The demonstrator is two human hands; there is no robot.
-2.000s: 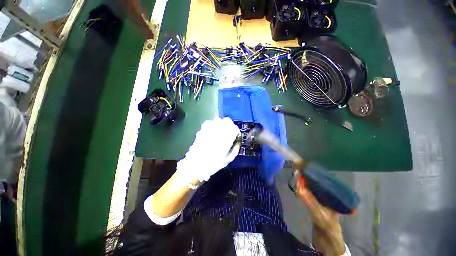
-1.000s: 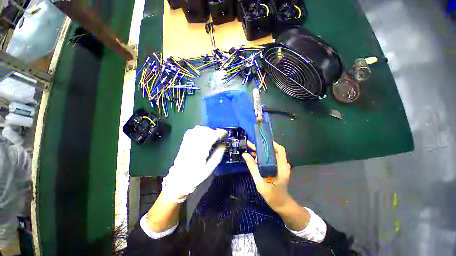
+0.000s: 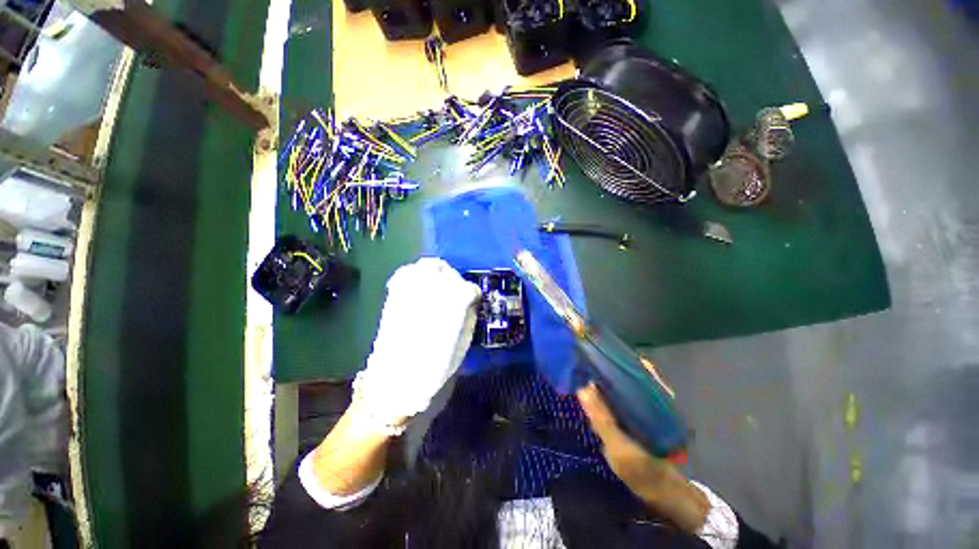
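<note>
A black housing (image 3: 499, 311) with shiny metal parts inside lies on the blue cloth (image 3: 472, 227) at the bench's near edge. My left hand (image 3: 421, 335), in a white glove, is at the housing's left side, with its fingertips against the rim; whether they pinch anything is hidden. My bare right hand (image 3: 633, 456) holds the soldering gun (image 3: 628, 388) by its teal-blue handle. The gun's metal barrel points up and left over the cloth, its tip above and right of the housing, apart from it.
Behind lie piles of lead wires (image 3: 341, 177), a cardboard sheet (image 3: 376, 75) and grouped housings. A fume fan (image 3: 628, 139), brownish tin (image 3: 740, 177), small jar (image 3: 774, 134) and slim dark tool (image 3: 588, 231) are at right. Another housing (image 3: 290, 275) stands left, beside the conveyor belt (image 3: 161, 322).
The soldering gun swung from the housing to upright beside it, then tilted with its handle down and right. My left hand stays at the housing. The whole view has shifted.
</note>
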